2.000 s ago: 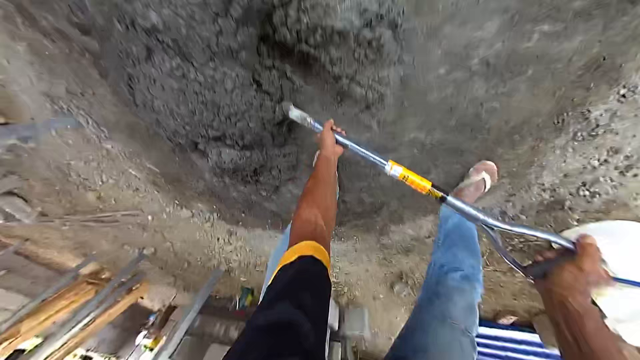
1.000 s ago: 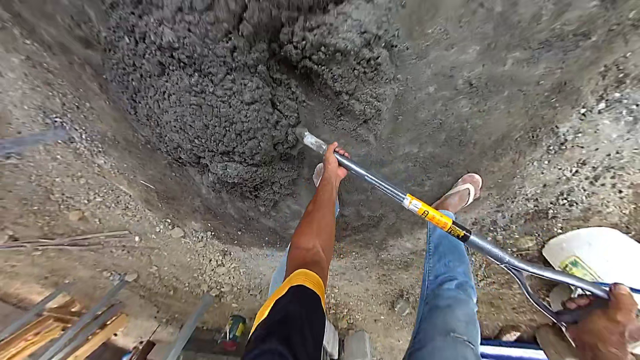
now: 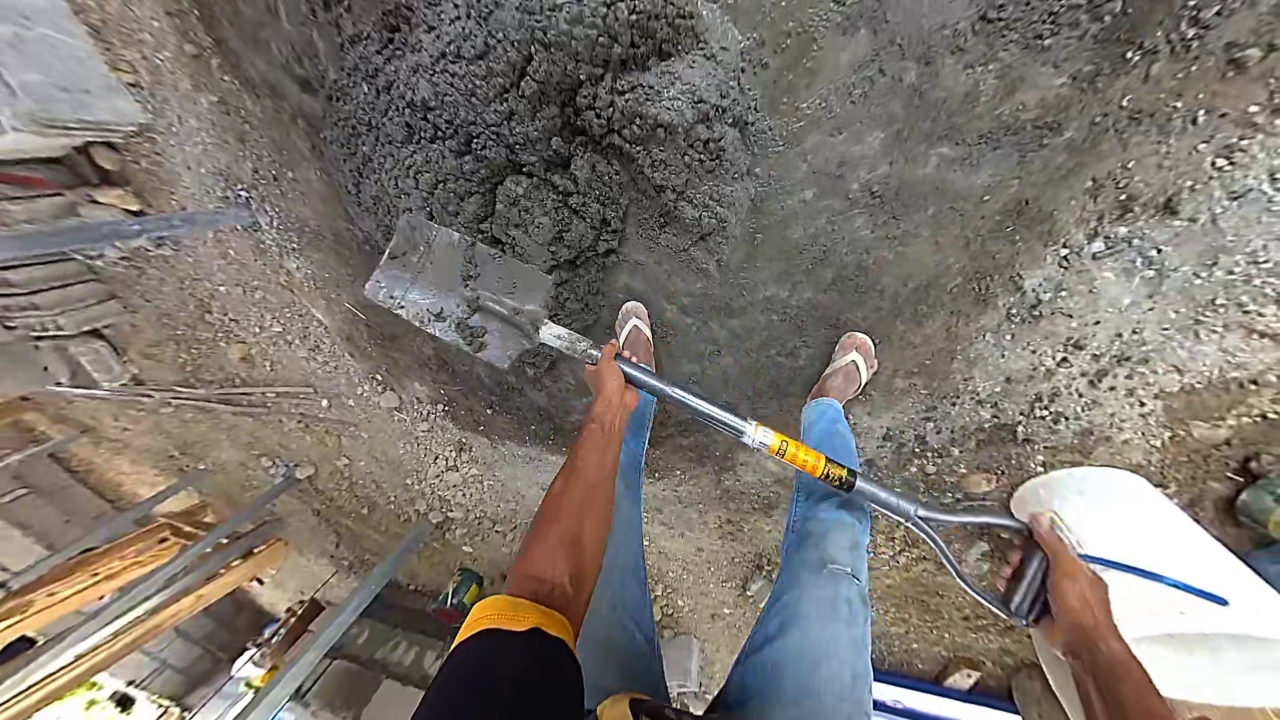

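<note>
A square-bladed metal shovel [image 3: 690, 400] slants across the view, its blade at the left and its D-shaped grip at the lower right. My left hand [image 3: 612, 378] is closed around the shaft just behind the blade socket. The black crossbar of the grip is held in my right hand [image 3: 1062, 580]. Smears of wet mix coat the blade, which lies at the lower edge of a heap of wet grey concrete or mortar mix [image 3: 540, 130]. Between my hands the shaft carries a yellow and black label with writing.
My feet in white-strapped sandals stand on the grey mixing ground [image 3: 760, 330]. Beside my right hand is a white plastic bucket [image 3: 1150, 570] with a blue handle. Gravel [image 3: 1170, 230] lies at the right. Wooden boards [image 3: 130, 600], metal bars [image 3: 340, 620] and stacked slabs [image 3: 60, 80] are on the left.
The shovel blade, hidden at the heap in the earlier frames, now shows in full at the heap's lower left edge. Both hands still hold the shovel.
</note>
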